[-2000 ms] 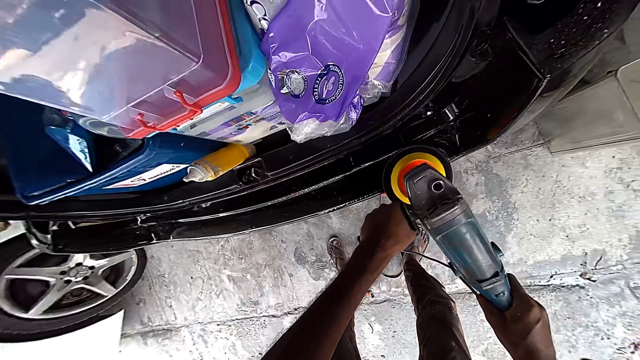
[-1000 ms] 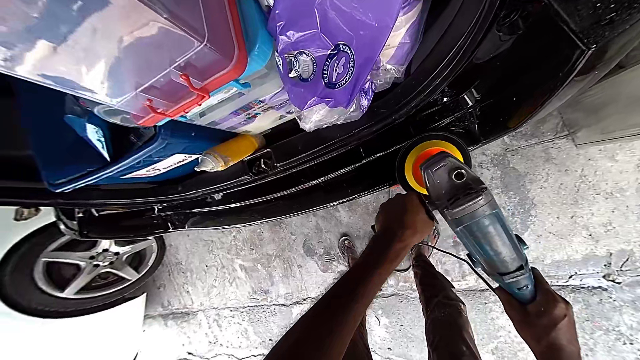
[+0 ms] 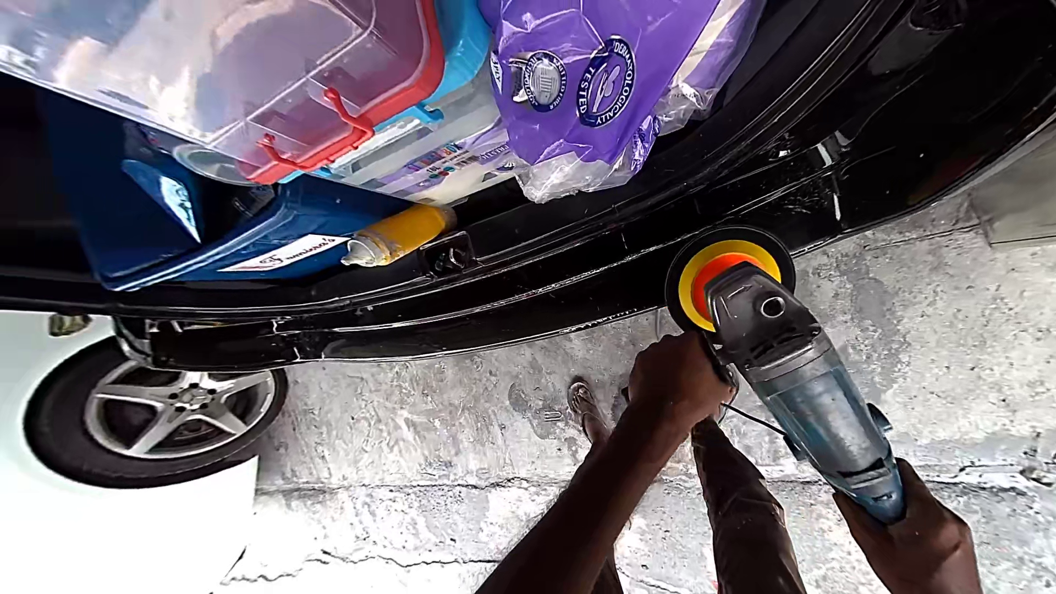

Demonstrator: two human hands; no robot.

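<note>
A blue and black rotary polisher (image 3: 825, 396) lies across the right half of the head view. Its round pad, with a yellow and orange backing (image 3: 730, 276), is at the edge of a glossy black car bumper (image 3: 511, 318); whether the pad face touches the paint is hidden. My left hand (image 3: 681, 379) is closed around the side handle near the polisher's head, just below the pad. At the rear end of the tool body, my right hand (image 3: 916, 528) grips the housing. A thin dark cord runs between the left hand and the tool body.
Above the bumper, the open trunk holds clear plastic boxes with red and blue latches (image 3: 355, 128), a purple plastic package (image 3: 594, 74), a blue bin (image 3: 206, 247) and a yellow bottle (image 3: 404, 235). A car wheel (image 3: 165, 412) stands at left. My feet are on the concrete floor (image 3: 396, 437).
Both hands still hold the polisher, and its pad remains at the bumper edge. The camera view has shifted somewhat along the bumper.
</note>
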